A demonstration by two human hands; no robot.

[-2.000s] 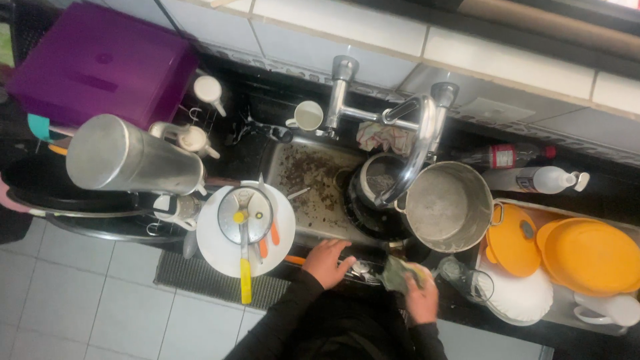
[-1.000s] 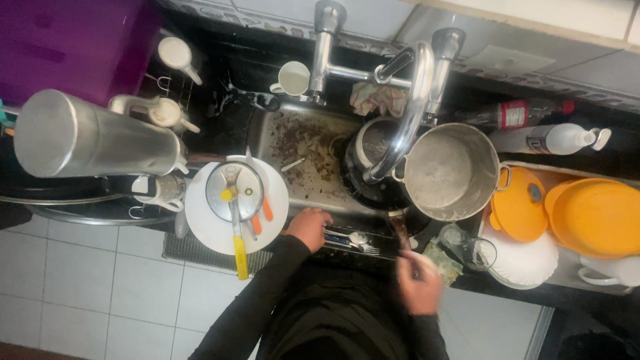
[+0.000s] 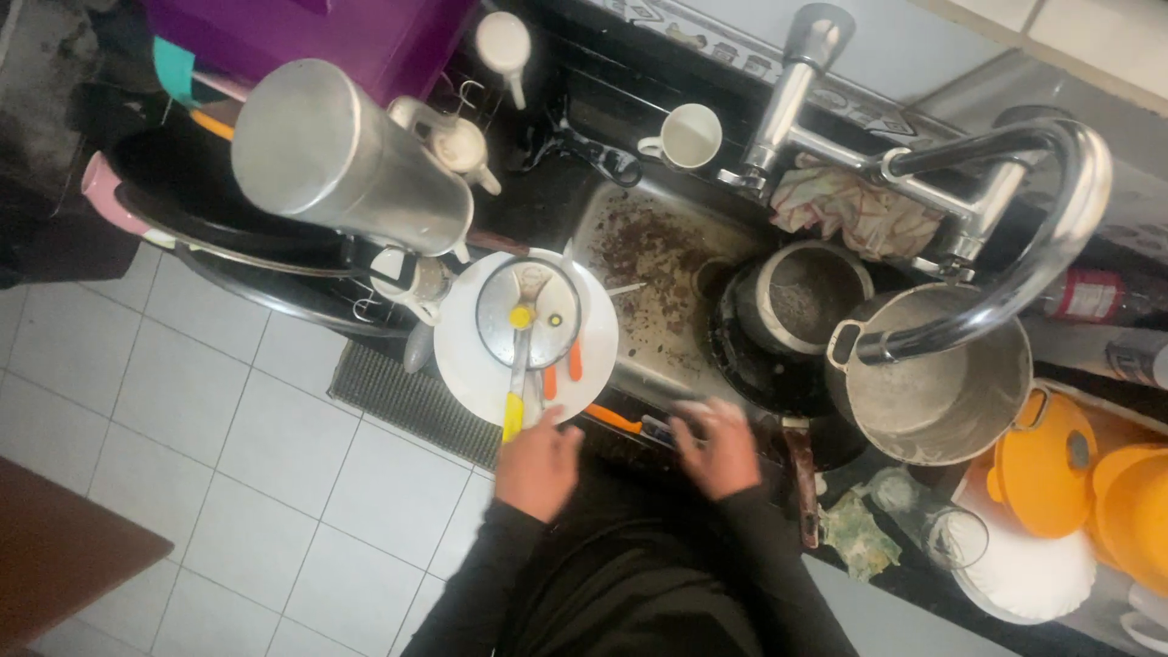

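Observation:
My left hand (image 3: 540,465) is at the lower edge of a white plate (image 3: 461,365), by the yellow handle end of a pressure cooker lid (image 3: 527,283); whether it grips the handle cannot be told. Orange-handled cutlery (image 3: 575,359) lies on the plate beside the lid. My right hand (image 3: 716,447) is blurred, fingers spread, at the sink's front edge near an orange-handled knife (image 3: 613,419) and other cutlery. Right of it, a pan with a brown handle (image 3: 803,484) juts over the counter edge. A green-yellow cloth or sponge (image 3: 858,534) lies beside that handle.
The steel sink (image 3: 639,360) holds food bits and a small pot (image 3: 815,297). A large pot (image 3: 940,392) stands under the faucet (image 3: 1077,210). Left are a metal pitcher (image 3: 347,164) and a dish rack (image 3: 365,319). Glasses (image 3: 954,538) and orange containers (image 3: 1045,465) stand right.
My left hand has moved left, from the cutlery at the sink's front edge to the plate. My right hand has let go of the green-yellow cloth and moved left from it.

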